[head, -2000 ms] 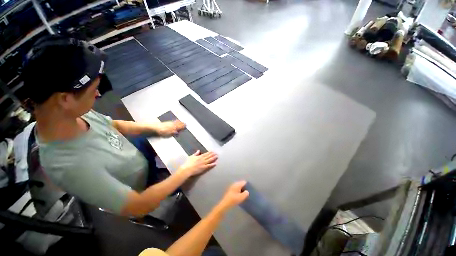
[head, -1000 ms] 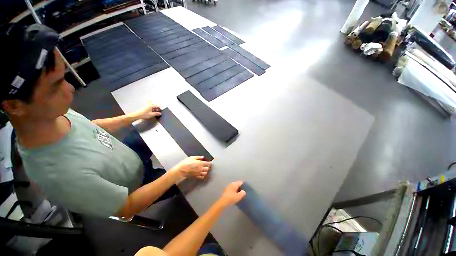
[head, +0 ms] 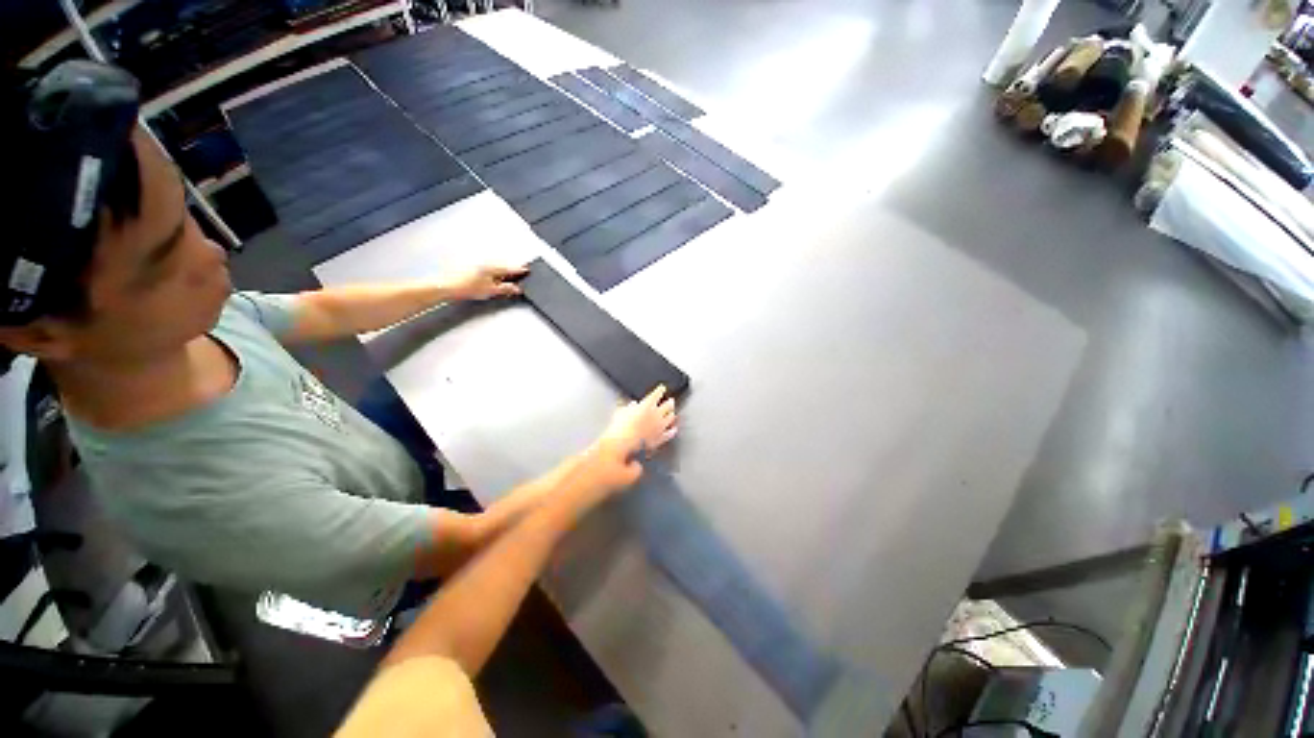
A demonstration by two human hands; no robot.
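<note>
My left hand (head: 613,467) reaches in from the bottom edge and grips the upper end of a blurred blue-grey fabric strip (head: 728,584), which slants down to the right over the pale grey table (head: 894,418). My fingers partly overlap the coworker's near hand, so the grip is partly hidden. The coworker's hands (head: 497,283) are at both ends of a thick dark stack of strips (head: 598,332) on the table. My right hand is not in view.
A seated coworker (head: 245,418) is at the table's left side. Dark panels (head: 562,173) lie in rows at the far end. The machine frame (head: 1225,620) and a box with cables (head: 1045,702) are at lower right. Fabric rolls (head: 1088,94) lie on the floor beyond.
My left hand has moved up and left with the strip, close to the coworker's near hand. The coworker's hands have moved to the thick stack, and the separate strip is no longer seen beside it.
</note>
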